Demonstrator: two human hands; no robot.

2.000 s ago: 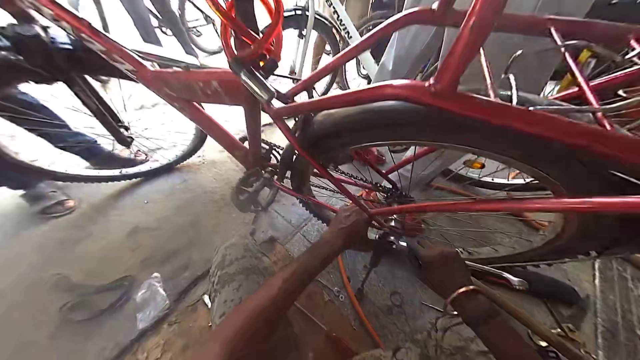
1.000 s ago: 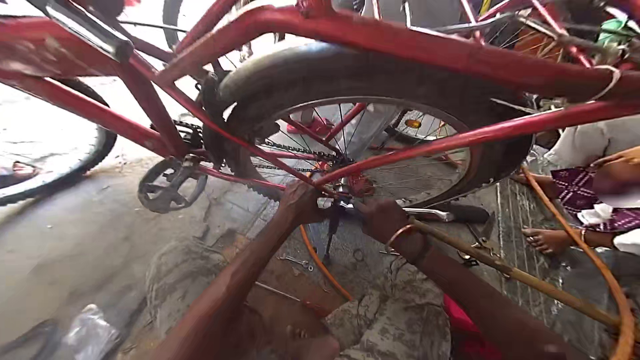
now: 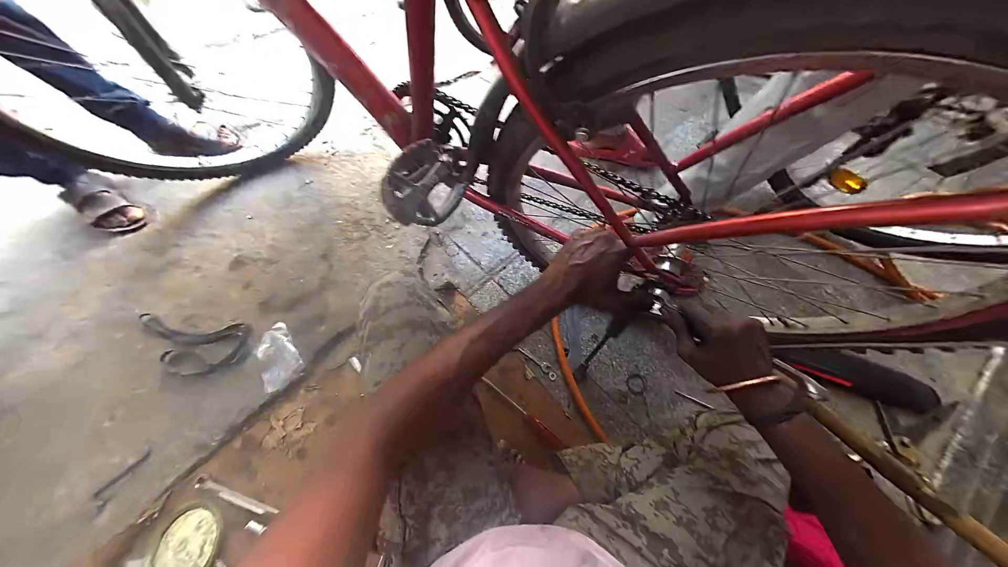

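A red bicycle frame [image 3: 819,222] crosses the view, its rear wheel [image 3: 520,169] and chain [image 3: 622,185] beyond my hands. My left hand [image 3: 594,264] is at the rear axle end, against the frame tubes, fingers curled around a part I cannot make out. My right hand [image 3: 724,342] is closed on a tool, probably a wrench or ratchet, mostly hidden by the fingers. Its bright metal head [image 3: 655,299] lies between both hands, just below the axle nut area. A dark kickstand [image 3: 602,350] slants down under the hands. The pedal [image 3: 423,183] hangs to the left.
An orange hose [image 3: 575,386] curves over the ground beside a screwdriver [image 3: 543,429] and small wrench [image 3: 539,364]. A black strap [image 3: 197,339], clear plastic [image 3: 278,358] and a metal tool [image 3: 235,496] lie left. A person's sandalled foot [image 3: 106,206] is upper left. A wooden pole [image 3: 898,472] slants at right.
Both hands have stayed at the rear axle. The view has tilted down and shifted left since one second ago, bringing more of the ground into sight.
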